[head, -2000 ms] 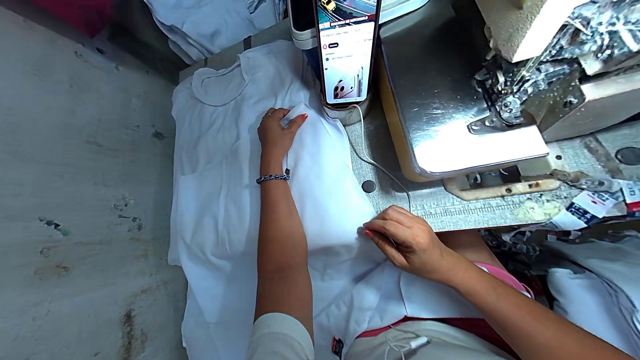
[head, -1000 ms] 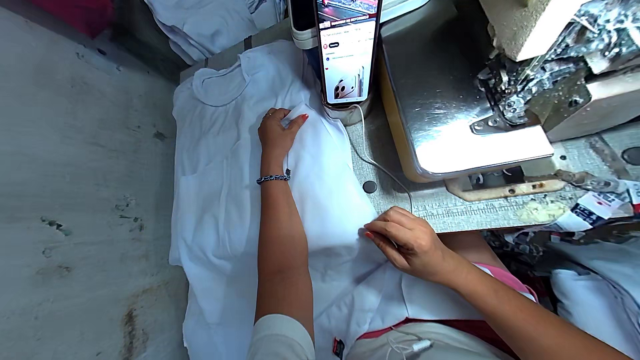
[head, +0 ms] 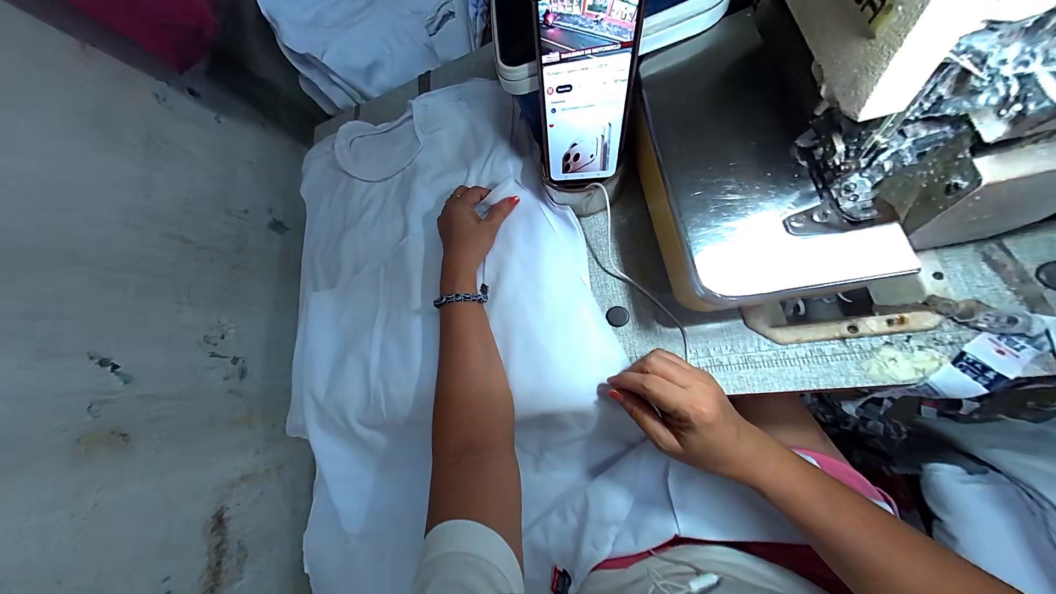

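White garments lie spread over the left part of the work table, with a round-necked white shirt (head: 371, 247) among them. My left hand (head: 470, 227) pinches a fold of white fabric (head: 540, 289) near its upper end, between thumb and fingers. Lower and to the right, my right hand (head: 672, 404) has its thumb and fingertips closed on the edge of the same fabric. The fabric runs down from there over my lap. An industrial sewing machine (head: 850, 198), with a shiny metal plate (head: 742, 181), stands to the right of both hands.
A phone (head: 586, 99) with a lit screen stands upright behind the fabric, its white cable (head: 610, 239) trailing over the table. More white cloth (head: 363, 41) is piled beyond. A grey wall (head: 148, 330) borders the left side. Cloth pieces (head: 982, 503) lie below the table edge at right.
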